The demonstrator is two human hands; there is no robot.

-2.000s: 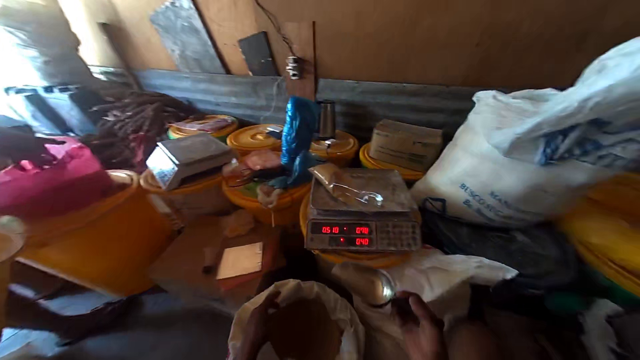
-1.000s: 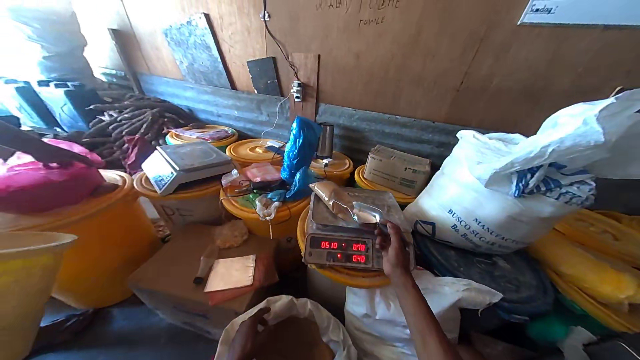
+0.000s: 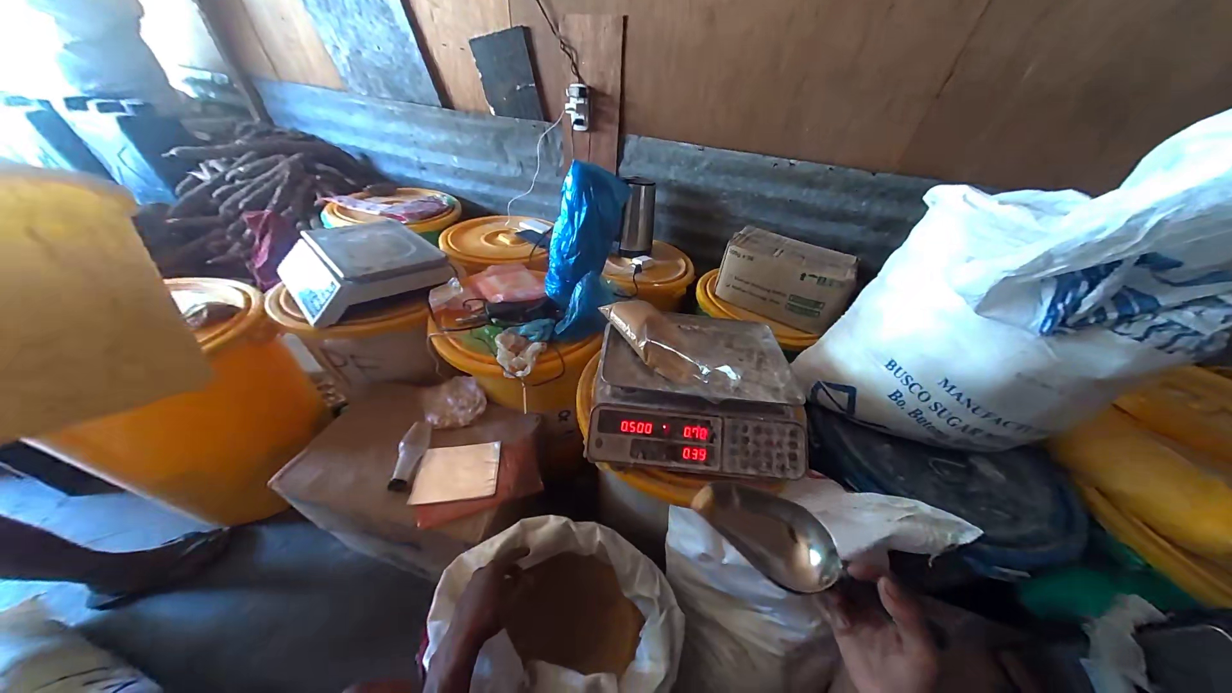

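My right hand (image 3: 881, 616) holds a shiny metal scoop (image 3: 770, 539) at the lower right, just in front of a digital scale (image 3: 693, 433) with lit red digits. On the scale's pan lies a clear plastic bag of brown granules (image 3: 664, 346), its loose end toward the front right. An open white sack (image 3: 664, 616) of brown granular stuff (image 3: 577, 616) stands at the bottom centre. My left hand (image 3: 496, 587) is at the left inside of its mouth; its fingers are partly hidden, so whether it grips the rim cannot be told.
A cardboard box (image 3: 356, 481) with a pale card (image 3: 457, 474) stands left of the sack. Behind are yellow-lidded buckets (image 3: 496, 241), a second scale (image 3: 361, 260) and a blue plastic bag (image 3: 582, 231). A full white sack (image 3: 924, 337) stands right. At far left, a yellow container (image 3: 87, 308) looms close; a person's foot (image 3: 164, 563) shows.
My right hand and the scoop have drawn back from over the scale toward the front. The scale's lit figures have changed slightly. The yellow container at far left has come up higher in view.
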